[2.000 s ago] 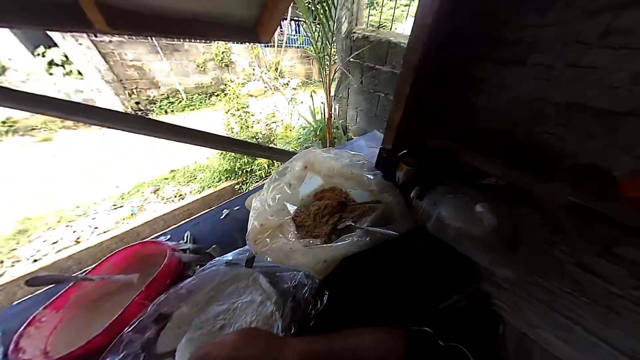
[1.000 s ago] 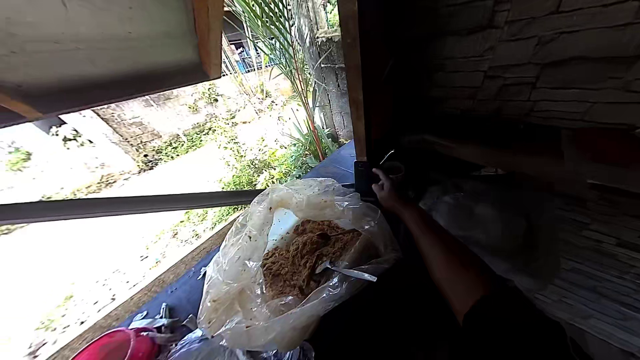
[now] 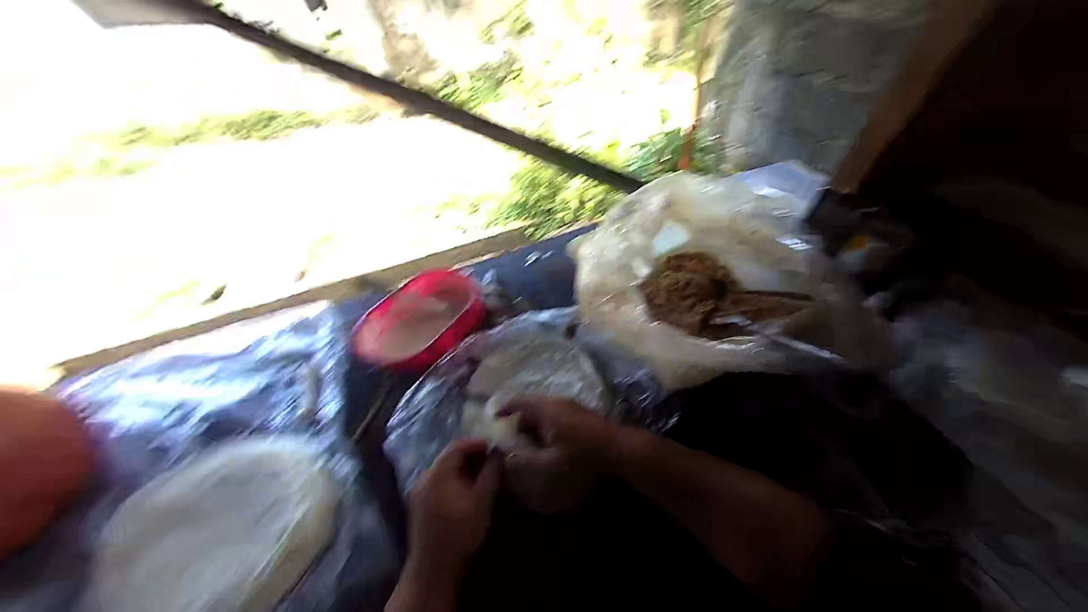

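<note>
Both hands meet at the lower middle of the blurred head view. My right hand [image 3: 565,442] reaches in from the right, its fingers bent at the edge of a pale, thin round sheet [image 3: 544,374] on clear plastic. Close beside it, my left hand [image 3: 455,493] has thumb and fingertips pinched together; whether something small is between them cannot be told. Behind the hands stands a red plastic bowl [image 3: 421,319] of pale paste. To the right, an open plastic bag [image 3: 620,297] holds a brown shredded filling [image 3: 693,293] with a metal utensil [image 3: 735,321] in it.
A large pale round stack [image 3: 221,527] lies on plastic sheeting [image 3: 229,365] at the left. An orange rounded thing [image 3: 38,467] is at the left edge. A wooden ledge [image 3: 280,306] bounds the dark blue tabletop, and a dark bar [image 3: 425,106] slants above.
The right hand, near the dark items beyond the bag one second ago, is now back beside my left hand over the pale sheet. The view has swung left and down, showing the large pale stack.
</note>
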